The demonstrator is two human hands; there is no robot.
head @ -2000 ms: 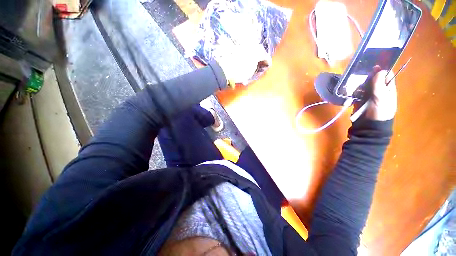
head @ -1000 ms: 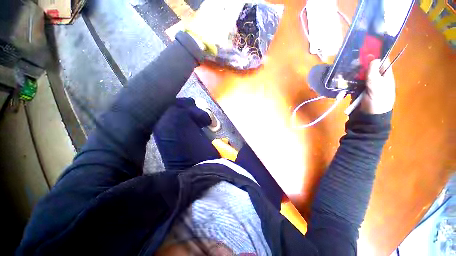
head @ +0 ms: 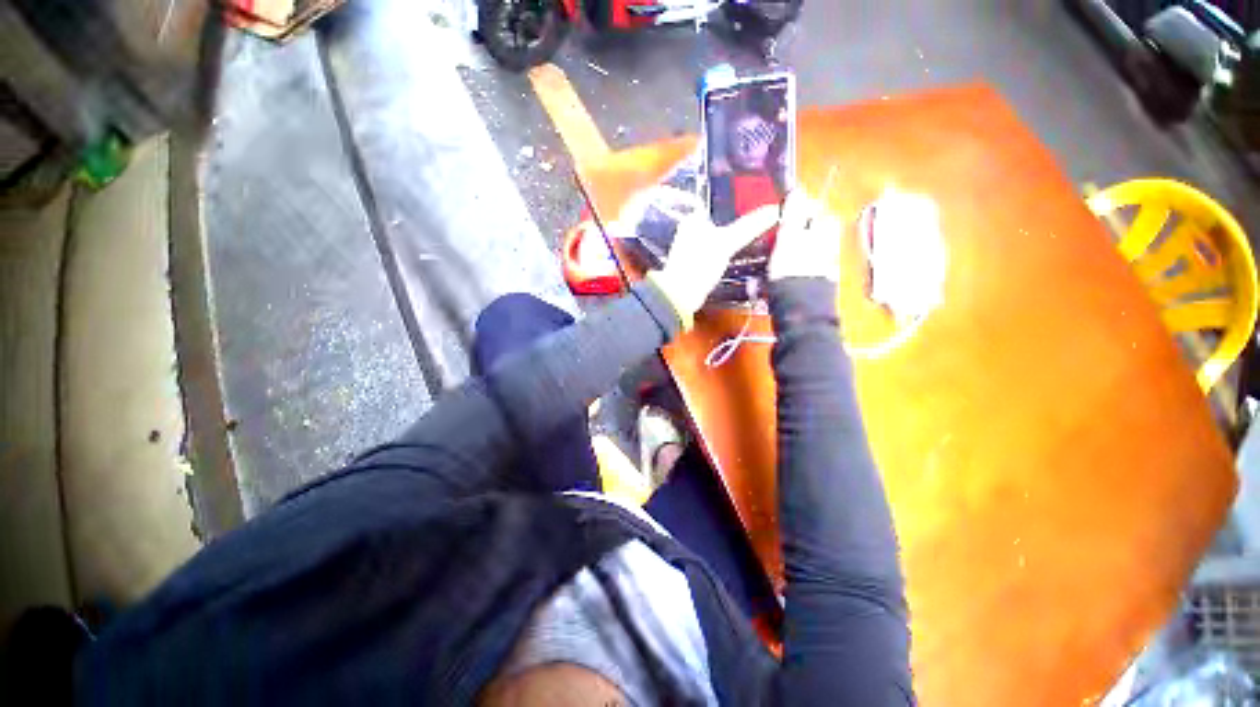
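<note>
A smartphone (head: 749,138) with a lit screen and pale edges stands tilted over the table's far left part. My right hand (head: 804,242) is at its lower right edge and holds it; a thin pointed thing sticks up from the fingers. My left hand (head: 702,258) is at the phone's lower left, one finger across the bottom of the screen; glare hides whether it grips. A clear plastic bag with dark contents (head: 661,218) is partly hidden behind my left hand. A white cable (head: 730,348) loops below the phone.
A glaring white block (head: 907,256) lies on the orange table (head: 1023,373) to the right. A red object (head: 594,260) is at the left edge. A yellow chair (head: 1191,263) stands right. A red vehicle (head: 636,14) is beyond.
The view has turned and shows more of the table. My right hand and the phone have moved left, past the white block. My left hand has left the bag and come to the phone.
</note>
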